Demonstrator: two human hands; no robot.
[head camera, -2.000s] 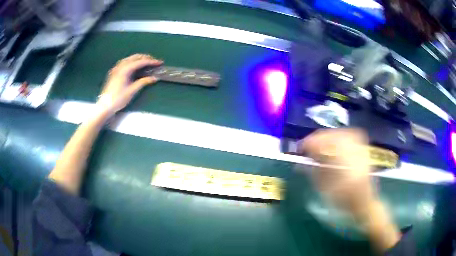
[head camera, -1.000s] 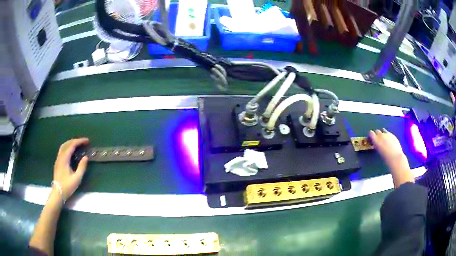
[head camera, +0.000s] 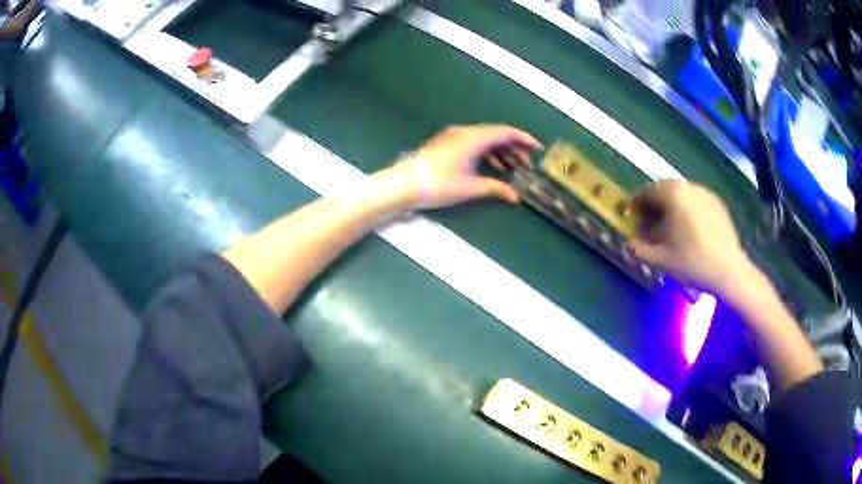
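My left hand (head camera: 473, 165) holds the near-left end of a dark carrier strip (head camera: 577, 219) with small light spots, over the green belt. My right hand (head camera: 685, 232) holds a gold fixture plate (head camera: 595, 189) by its right end, close beside the strip on its far side; whether they touch is unclear. The plate is slightly blurred. Another gold plate (head camera: 570, 433) with a row of holes lies on the green bench edge in front. Gold cover plates (head camera: 742, 448) show at the lower right beside the black housing, partly hidden by my right sleeve.
The violet lamp glow (head camera: 698, 326) is just below my right hand. A white tissue (head camera: 752, 389) lies on the black housing. A silver rail (head camera: 510, 302) runs between belt and bench. A pale machine frame with a red button (head camera: 200, 60) is upper left. Blue bins (head camera: 818, 170) and dark cables are upper right.
The view has swung left. My right hand has come from the housing's far side to the left one with a gold plate, now beside the strip. My left hand stays on the strip.
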